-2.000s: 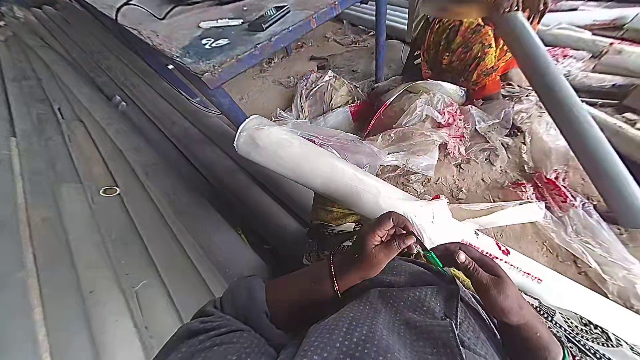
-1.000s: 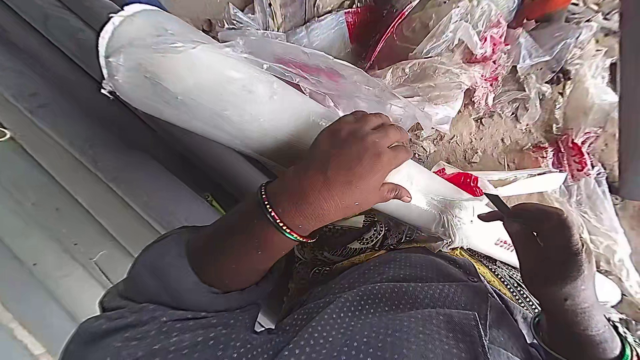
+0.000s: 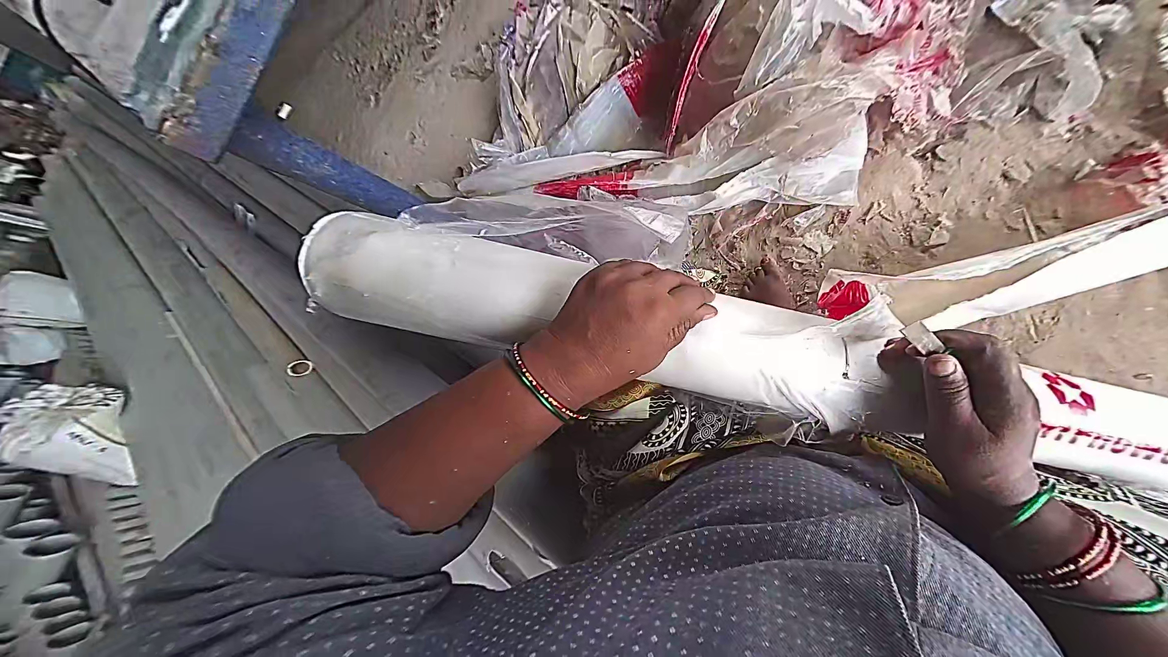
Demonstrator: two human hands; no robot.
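Note:
A long white pipe point(image 3: 438, 278), partly covered in plastic film, lies across my lap, its round end at the left. My left hand point(image 3: 625, 324) rests on top of the pipe with nothing seen in its fingers. My right hand point(image 3: 976, 392) is closed around a small blade point(image 3: 922, 338), whose flat tip shows above the thumb; its handle is hidden. Bunched, torn film point(image 3: 849, 365) wraps the pipe just left of my right hand. A loose strip of film point(image 3: 1049, 269) stretches from there to the right edge.
Grey pipes point(image 3: 210, 301) lie side by side at the left, with a small ring point(image 3: 299, 368) on them. A blue table frame point(image 3: 310, 164) stands at the upper left. Crumpled plastic film with red print point(image 3: 794, 119) covers part of the dirt ground ahead.
My right hand has moved back onto the pipe from beside the loose strip. Two seconds ago both hands were close together at the blade's green handle. The view has shifted considerably.

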